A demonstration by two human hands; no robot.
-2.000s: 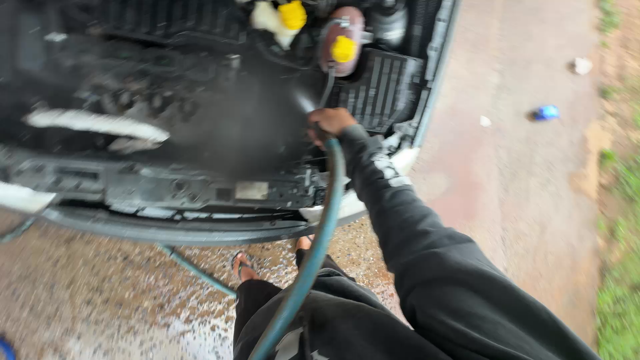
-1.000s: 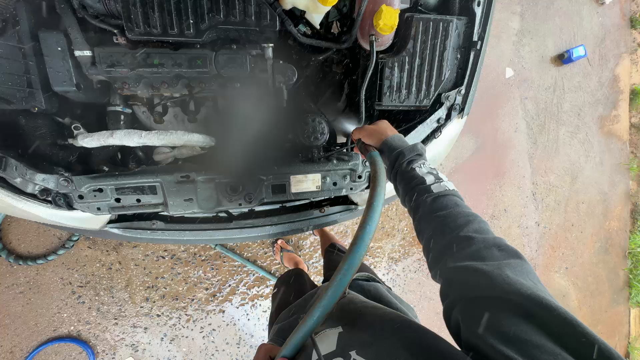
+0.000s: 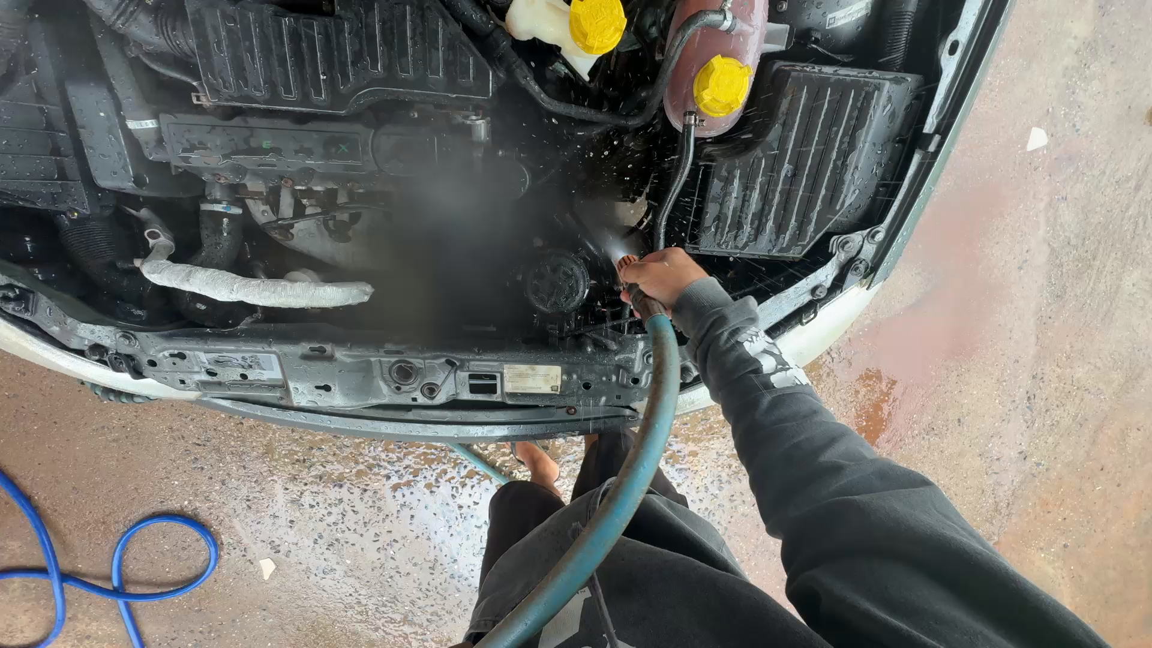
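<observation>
My right hand is closed around the orange-tipped spray nozzle of a thick blue-green hose. A fine spray leaves the nozzle toward the upper left, into the wet engine bay, and mist blurs its middle. Beside the nozzle, on its left, is a round black part. Above my hand a thin black hose runs up to a pinkish coolant tank with a yellow cap. A ribbed black cover lies to the upper right. My left hand is out of view; the hose runs off the bottom edge.
The car's metal front crossmember spans the bay's near edge. A white-wrapped pipe lies at left. On the wet concrete floor, a blue hose loops at lower left, and my foot stands near the bumper.
Part of my left hand, seen on the hose at the bottom one second ago, is out of view now. My right hand still holds the spraying nozzle. The view has shifted.
</observation>
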